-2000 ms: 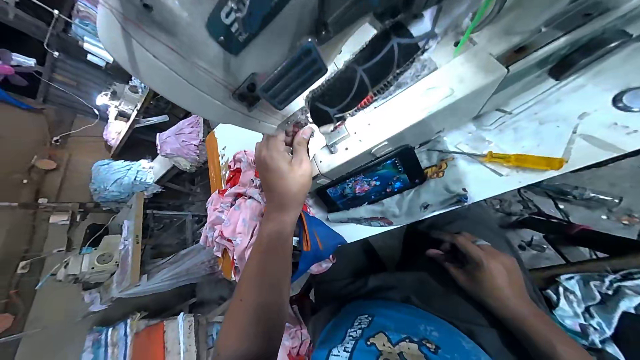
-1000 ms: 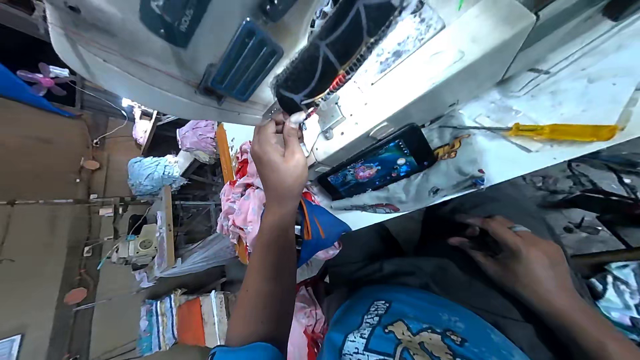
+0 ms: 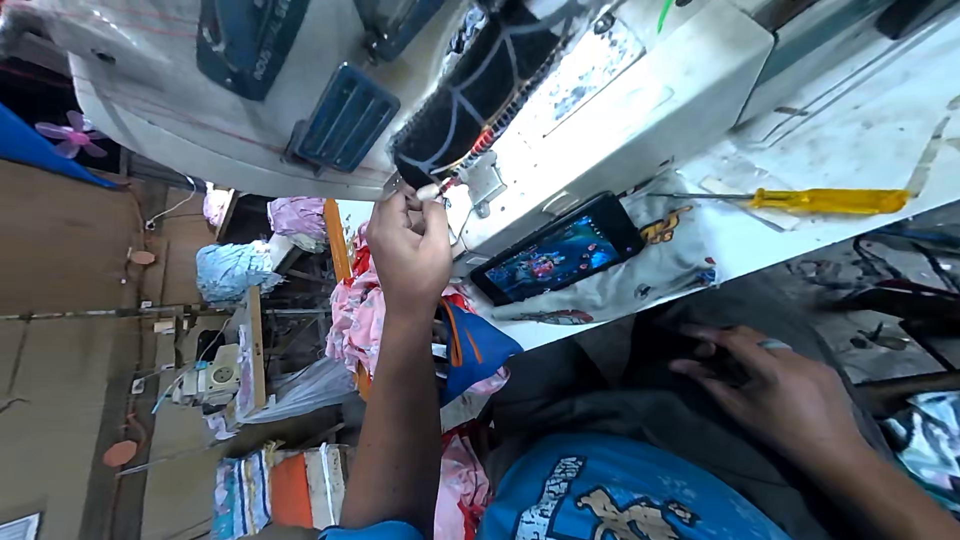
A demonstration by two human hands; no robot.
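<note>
My left hand (image 3: 412,247) is at the front end of a white sewing machine (image 3: 645,120), its thumb and fingertips pinched at the near corner of a black fabric with grey web lines (image 3: 480,97). What lies between the fingertips is partly hidden. The fabric stretches beneath the machine's head, with red and white stitching along one edge, close to a small metal plate (image 3: 486,184). My right hand (image 3: 780,375), a ring on one finger, hovers or rests over the dark cloth on my lap, fingers apart and holding nothing visible.
A phone with a lit screen (image 3: 559,251) lies on grey printed fabric (image 3: 675,255) beside the machine. A yellow-handled screwdriver (image 3: 829,200) lies on the white table. Pink printed cloth (image 3: 356,322) and a blue piece with orange trim (image 3: 476,352) hang near my left forearm.
The view has shifted closer to the machine. My left hand stays at the end of the black fabric, and my right hand stays over my lap.
</note>
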